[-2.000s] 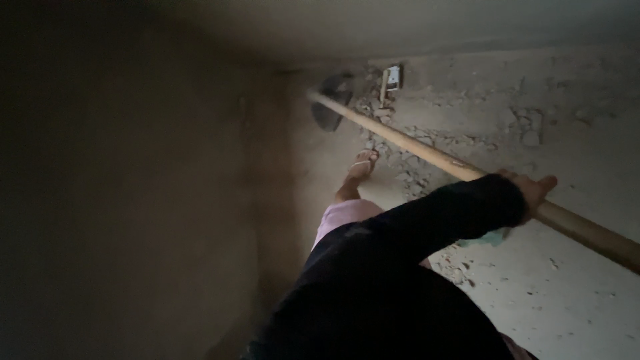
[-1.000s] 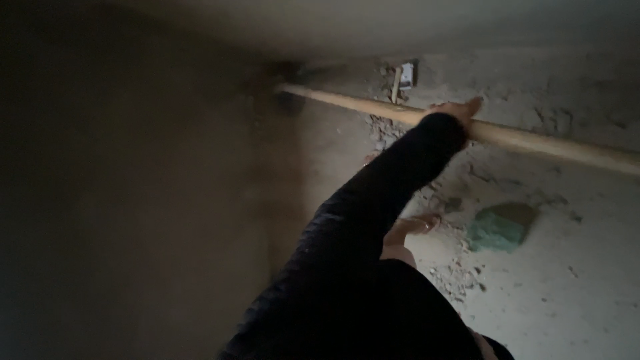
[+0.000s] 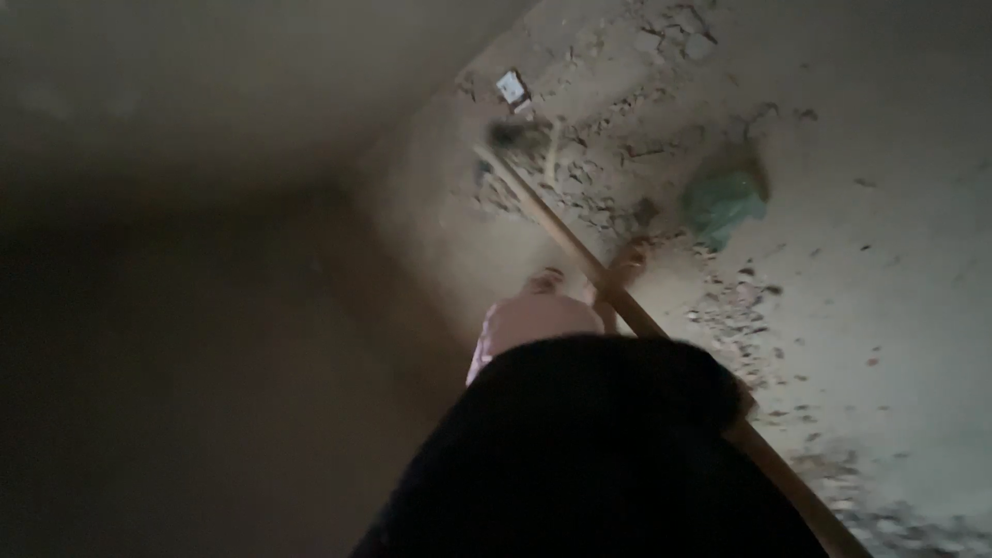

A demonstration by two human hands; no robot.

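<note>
My left hand (image 3: 745, 404), mostly hidden by its black sleeve, is closed around the long wooden handle (image 3: 573, 248) of a hoe-like tool. The handle slants from upper left to the lower right edge. Its dark head (image 3: 496, 151) is blurred and lies among rubble (image 3: 581, 174) on the floor, so its exact shape cannot be told. A pale stick (image 3: 552, 151) and a small white object (image 3: 511, 87) lie near the head. To the right sits a crumpled green plastic bag (image 3: 725, 203). My right hand is out of view.
A dim wall (image 3: 194, 93) meets the floor at upper left, and a dark surface (image 3: 194, 372) fills the lower left. My feet (image 3: 632, 260) stand close to the rubble. More loose debris (image 3: 728, 310) runs down the right side of the concrete floor.
The tool's head has moved from beside the wall corner to the rubble near the stick and white object. My left hand stays around the handle. The view has turned strongly.
</note>
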